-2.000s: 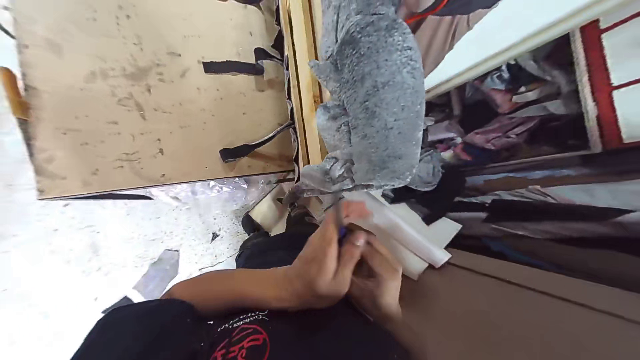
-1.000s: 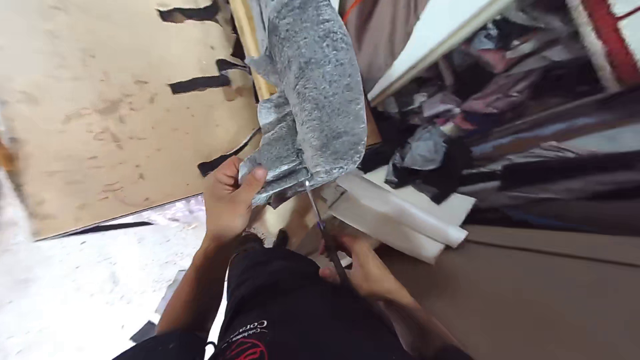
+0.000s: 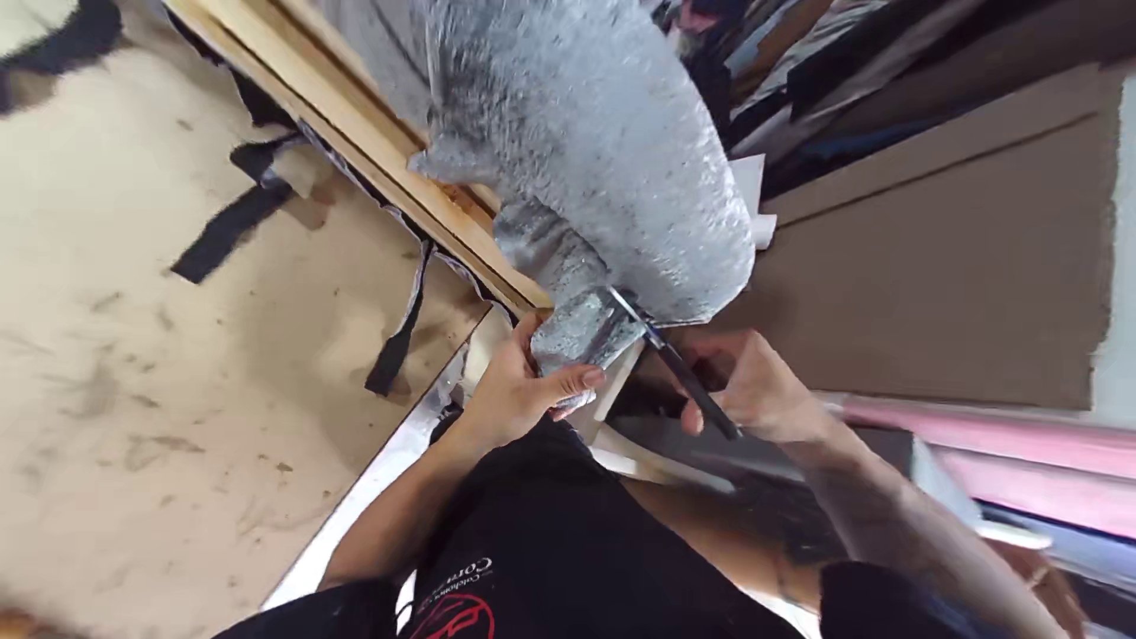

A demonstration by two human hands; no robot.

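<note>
Grey plush fabric (image 3: 586, 160) covers a rounded padded piece beside a wooden frame (image 3: 382, 151). Its loose lower flap (image 3: 581, 328) is pinched in my left hand (image 3: 524, 386), the thumb on top. My right hand (image 3: 754, 390) is around the dark handles of a pair of scissors (image 3: 679, 364), its fingers partly blurred. The blades lie against the fabric where the flap meets the padded part. Whether the blades are apart cannot be told.
A large stained tan board (image 3: 177, 373) with black strips (image 3: 231, 231) lies at left. Brown cardboard (image 3: 941, 275) is at right, above pink rolls (image 3: 1038, 453). Dark fabric pieces (image 3: 834, 80) are heaped behind, and a white roll (image 3: 761, 231) shows beside the plush.
Two seconds ago my hands were together below the fabric; my left hand now grips the flap and my right hand holds the scissors up at it. The view has swung and come closer.
</note>
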